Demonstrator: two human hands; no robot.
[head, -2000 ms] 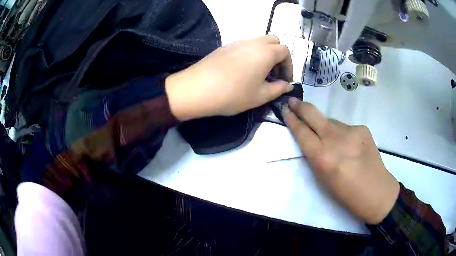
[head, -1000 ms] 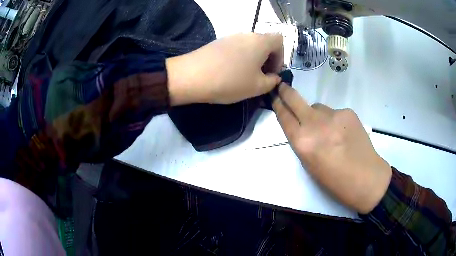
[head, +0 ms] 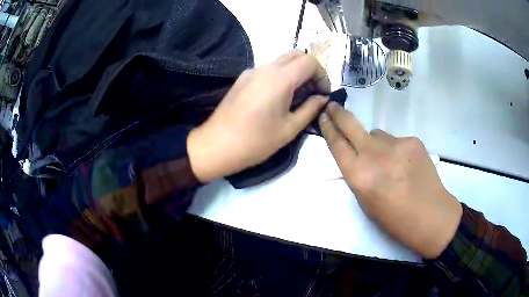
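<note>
A large dark denim garment (head: 168, 40) with pale stitch lines lies on the left of the white table. Its small folded end (head: 338, 97) lies in front of the needle plate (head: 364, 64). My left hand (head: 261, 116) pinches the folded end between thumb and fingers. My right hand (head: 394, 180) holds the same end, its fingertips touching my left thumb. A thin spike (head: 334, 178) shows beside my right hand; its other end is hidden. The cloth under my left hand is mostly hidden.
The sewing machine head (head: 458, 13) with a cream tension knob (head: 399, 62) stands at the upper right. The table's curved front edge (head: 301, 246) runs below my hands. Cluttered items (head: 26, 40) show at the far upper left. A pale pink shape (head: 75, 270) is at the lower left.
Against one second ago, my left hand and forearm sit slightly lower and are turned more upward. The view has shifted a little. Both hands stay on the folded end.
</note>
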